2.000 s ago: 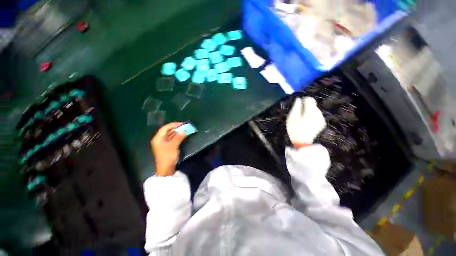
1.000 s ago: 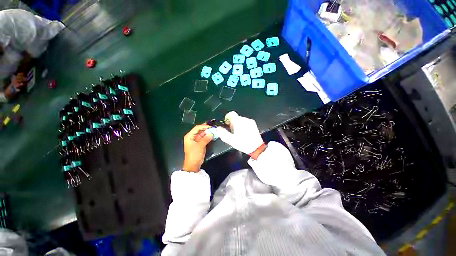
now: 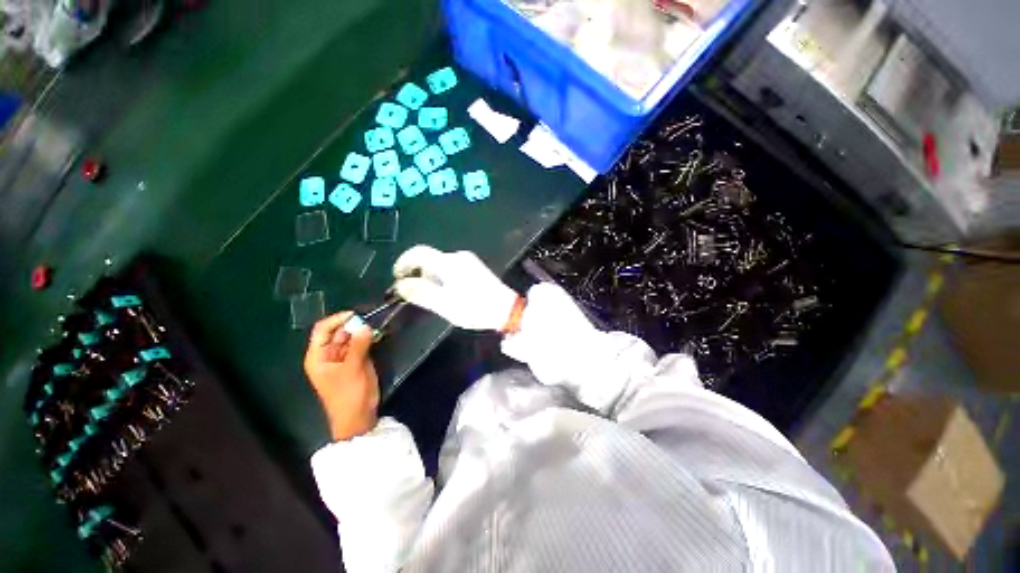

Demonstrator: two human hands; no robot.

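My bare left hand (image 3: 342, 369) holds a teal square part (image 3: 356, 325) between thumb and fingers above the bench's near edge. My gloved right hand (image 3: 456, 289) is just up and right of it, its fingers on a binder clip (image 3: 384, 313) whose silver handles show between the hands. Whether the clip grips the teal part cannot be told. Loose teal square parts (image 3: 411, 139) lie scattered on the green bench (image 3: 257, 293) beyond the hands. Several clear square plates (image 3: 380, 225) lie between them and my left hand.
A black tray (image 3: 213, 448) with rows of clamped assemblies (image 3: 112, 392) is at left. A clip bin (image 3: 716, 246) full of loose clips is at right. A blue tote (image 3: 548, 84) with whitish bags and white paper slips (image 3: 492, 120) are at the back. A cardboard box (image 3: 954, 481) is at lower right.
My right hand has come from the clip bin to my left hand, and a clip now shows between them. The view has shifted, so the bench things sit elsewhere in the picture.
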